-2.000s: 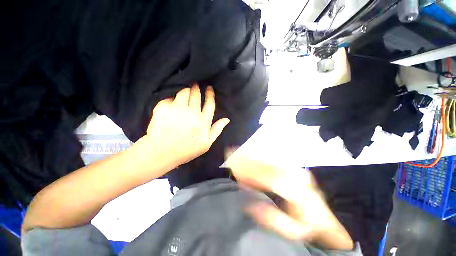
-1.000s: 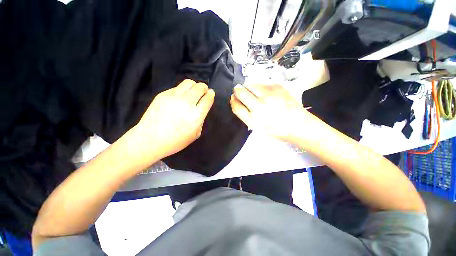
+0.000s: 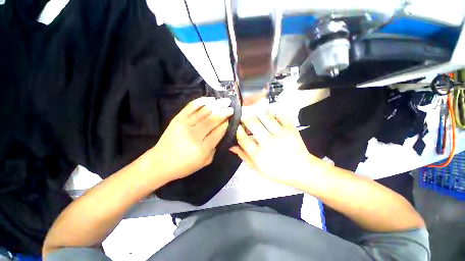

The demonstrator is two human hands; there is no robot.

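Observation:
A large black garment body [image 3: 117, 92] lies heaped on the left and runs under my left hand to the machine. A narrow black seam edge [image 3: 235, 120] stands up between my hands, just below the presser foot area [image 3: 228, 87]. My left hand [image 3: 196, 135] grips the cloth left of this edge, fingertips close to the presser foot. My right hand [image 3: 273, 145] lies at the right side of the edge, its fingertips at the cloth. The white sewing machine head [image 3: 204, 33] with a blue stripe covers the top; the needle itself is hard to make out.
Small black cut pieces [image 3: 403, 120] lie on the table right of my right hand. An orange cord [image 3: 450, 137], a yellow-green coil [image 3: 460, 107] and a blue tool [image 3: 441, 133] are at the far right. A blue crate [image 3: 442, 181] stands below the table's right end.
The view has moved closer to the machine head. Both hands have come closer together beside the presser foot, and the cloth edge now stands as a narrow band between them.

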